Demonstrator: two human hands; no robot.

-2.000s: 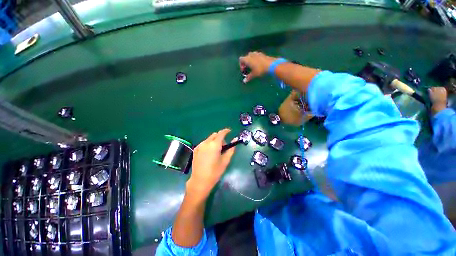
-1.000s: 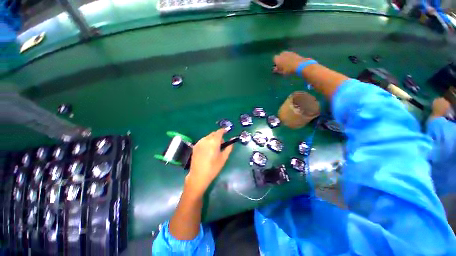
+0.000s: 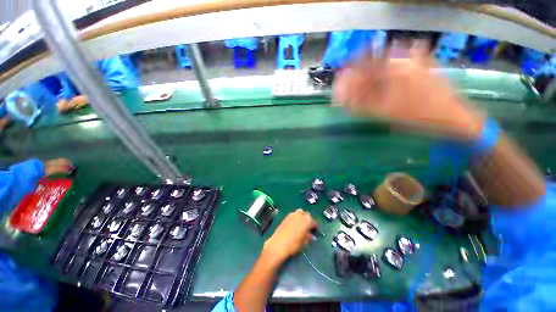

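Observation:
My left hand (image 3: 288,236) is low over the mat, fingers closed around dark tweezers (image 3: 314,231), mostly hidden. My right hand (image 3: 396,88), with a blue wristband, is raised and badly blurred before the overhead shelf; whether it holds anything is unclear. Several open smartwatch cases (image 3: 348,217) lie between my left hand and a brown cylinder (image 3: 399,194). A black holding fixture (image 3: 356,264) sits nearest me. A solder wire spool (image 3: 259,210) with green flanges stands left, and thin solder wire (image 3: 317,268) curves across the mat.
A large black parts tray (image 3: 152,244) with many cases lies left. A metal post (image 3: 110,97) slants behind it. The shelf rail (image 3: 244,27) crosses the top. A red tray (image 3: 41,206) and other people's hands (image 3: 59,166) are far left. A lone case (image 3: 267,150) lies farther back.
The view has tilted up, bringing in the shelf, stools and red tray. My right hand has risen from over the mat towards the shelf. My left hand stays low with the tweezers.

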